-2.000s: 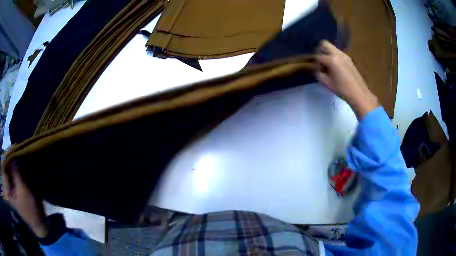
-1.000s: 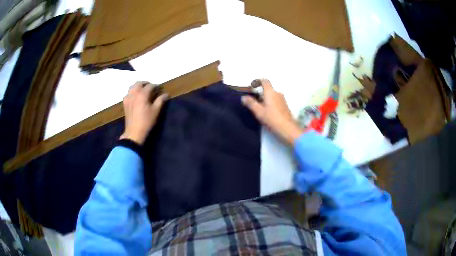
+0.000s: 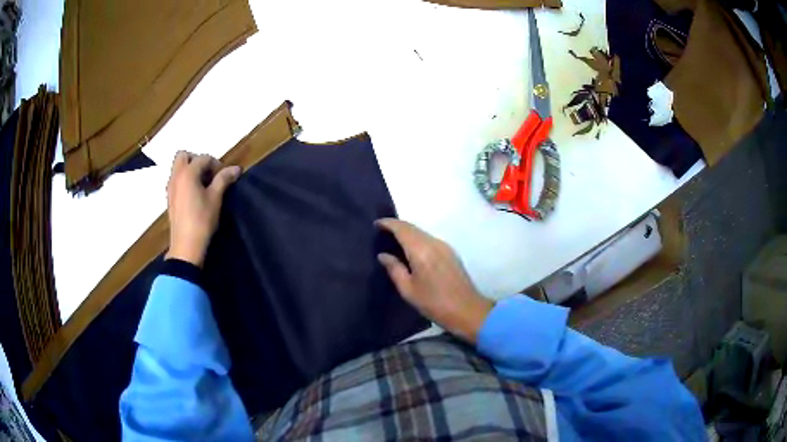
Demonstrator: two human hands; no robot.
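Observation:
A dark sewn panel (image 3: 306,224) lies spread in front of me, its brown band (image 3: 103,298) running along the upper left edge. The band's end sticks out beyond the dark cloth at the top. My left hand (image 3: 197,198) rests on the band and the dark cloth beside it, thumb and fingers apart. My right hand (image 3: 431,276) is at the panel's right edge, palm down, thumb and forefinger apart, fingertips on the dark cloth. Shears (image 3: 526,155) with red handles and cloth-wrapped loops lie right of the panel, blades pointing away.
A stack of panels (image 3: 33,233) stands at the far left. Brown panels (image 3: 147,69) lie at the upper left on the white table (image 3: 423,95). Offcuts (image 3: 594,95) lie right of the shears. Dark and brown pieces (image 3: 720,82) lie at the right edge. A box (image 3: 613,259) shows below the edge.
The view has shifted right. The panel has come from being stretched between both hands to lying on the table. My right hand has moved from its top corner down the right edge.

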